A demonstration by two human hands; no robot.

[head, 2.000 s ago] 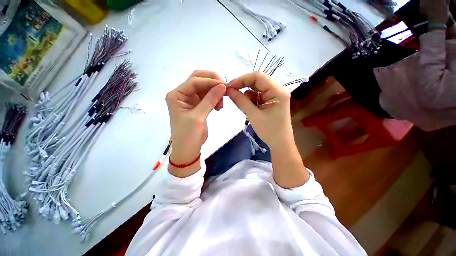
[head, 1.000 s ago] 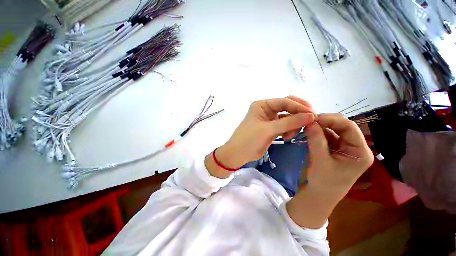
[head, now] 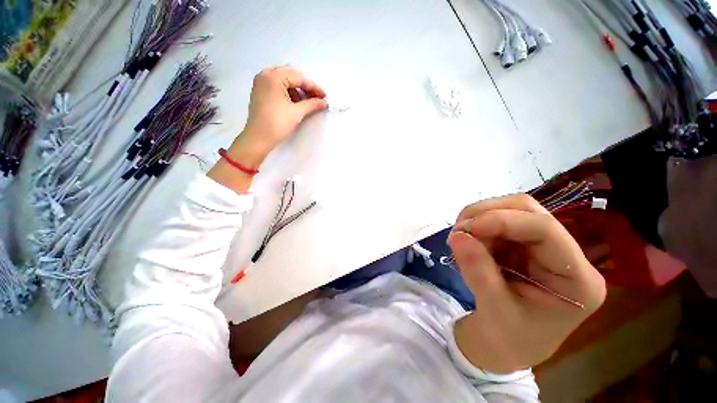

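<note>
My right hand (head: 527,275) is closed on thin lead wires (head: 542,288) beyond the table's front edge. More coloured wires (head: 570,195) stick out behind it, with a small white connector housing (head: 599,203) at one end. My left hand (head: 275,110) is over the table, thumb and fingertips together beside small, faint whitish pieces (head: 338,109). Whether it grips one is too small to tell. White cable ends (head: 421,253) hang below the table edge near my lap.
Harness bundles (head: 102,189) lie at left, others (head: 645,55) at far right. White plugs (head: 515,39) lie at the back. A whitish pile (head: 446,98) is right of centre. A lone cable with an orange-red band (head: 239,276) lies near the front edge. A red stool (head: 641,256) stands at right.
My left hand has left my right hand and moved left and forward over the table. My right hand keeps the wires. The camera view has shifted.
</note>
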